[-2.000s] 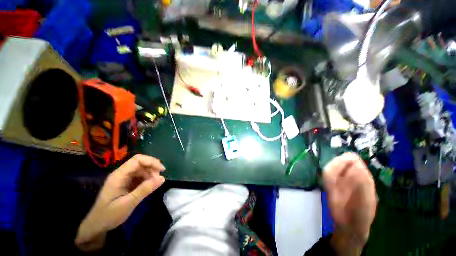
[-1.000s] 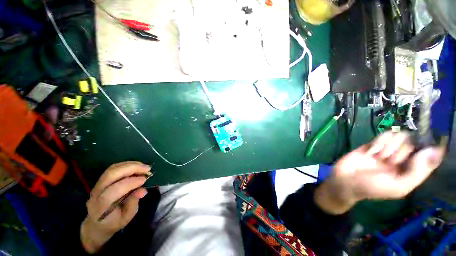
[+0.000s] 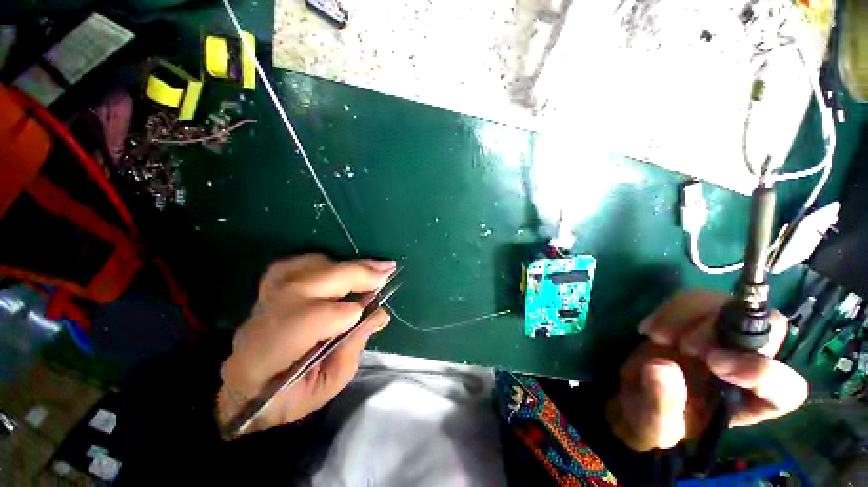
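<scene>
The teal-green circuit board [image 3: 560,295] lies on the dark green bench surface, a cable at its top edge running into glare. My left hand [image 3: 309,342] is left of the board, closed on slim metal tweezers [image 3: 314,357], tips pointing up and right. The thin silver solder wire [image 3: 303,147] comes down from the top to my left hand; its thin end reaches near the board's left edge. My right hand [image 3: 714,371] is right of the board and holds the soldering iron [image 3: 759,238] by its black handle, tip pointing up, away from the board.
A pale stained mat [image 3: 400,57] lies behind the board. A white cable with a plug [image 3: 695,204] is at the right. An orange multimeter [image 3: 38,190] is at the left edge, with yellow pieces [image 3: 228,59] and a tangle of metal bits [image 3: 157,157] beside it.
My right hand, empty before, now holds the soldering iron. My left hand and tweezers have moved closer to the board and solder wire. The view has shifted closer.
</scene>
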